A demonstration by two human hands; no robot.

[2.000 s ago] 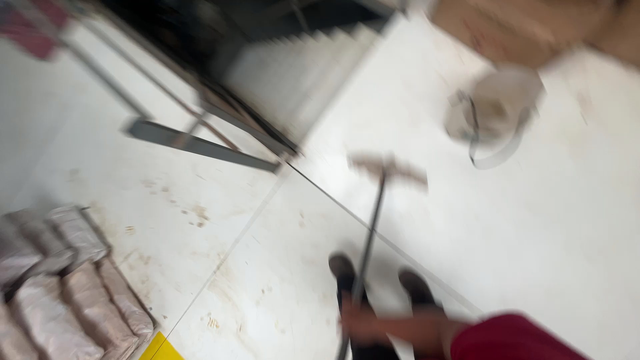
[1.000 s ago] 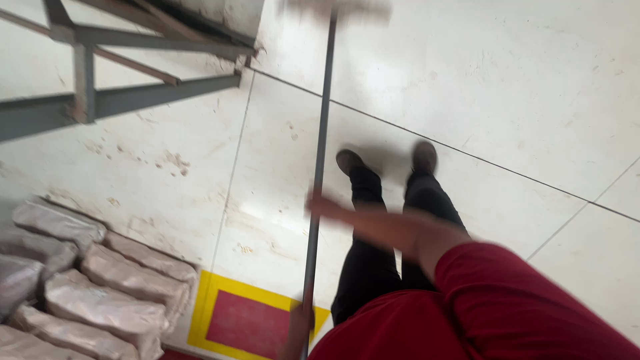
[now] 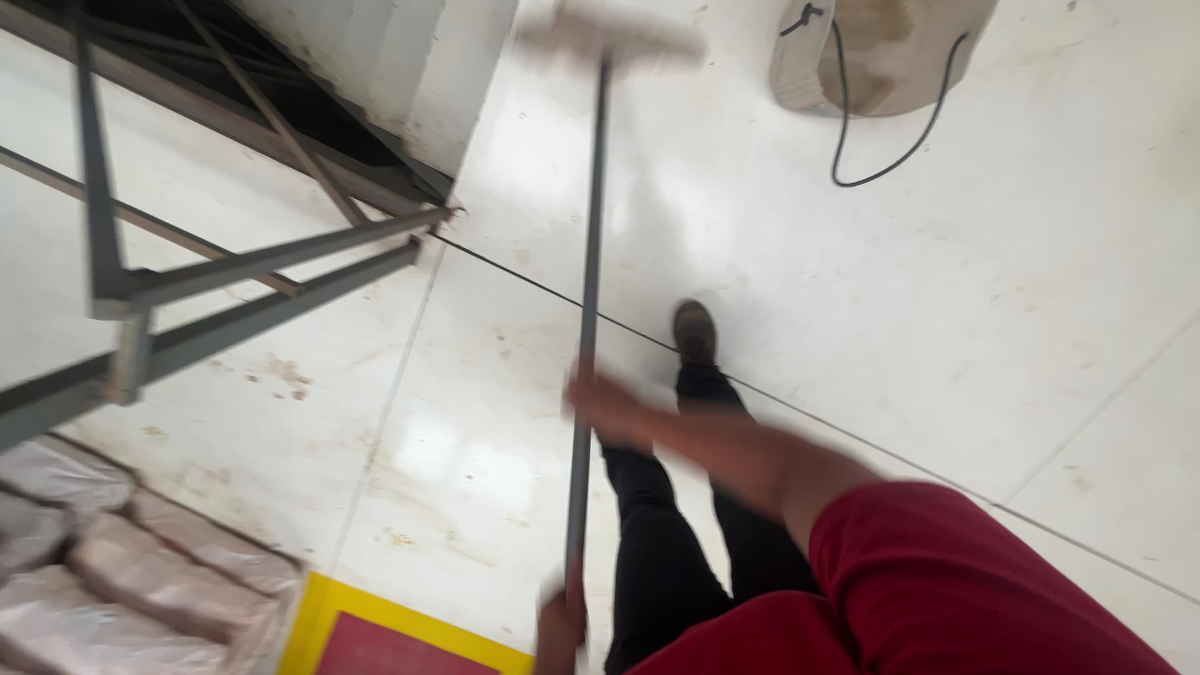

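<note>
A long-handled floor broom or mop with a dark pole (image 3: 594, 216) runs from the bottom centre up to its wide, blurred pale head (image 3: 609, 37) on the white floor. My right hand (image 3: 605, 403), its arm coming from a red sleeve, is closed around the middle of the pole. Lower down, my left hand (image 3: 560, 619) grips the pole near its end; it is blurred and partly cut off by the bottom edge. My dark trousers and one brown shoe (image 3: 695, 330) show beside the pole; the other shoe is hidden.
A grey metal frame (image 3: 281, 253) juts in from the left. Several wrapped packages (image 3: 169, 572) lie at the lower left, beside a yellow-bordered red floor marking (image 3: 394, 647). A stained, pale container or bag (image 3: 877, 56) with a dark cord stands at the upper right.
The view has shifted, bringing the corded container back in at the upper right. Both hands remain on the pole, and one foot has moved out of sight.
</note>
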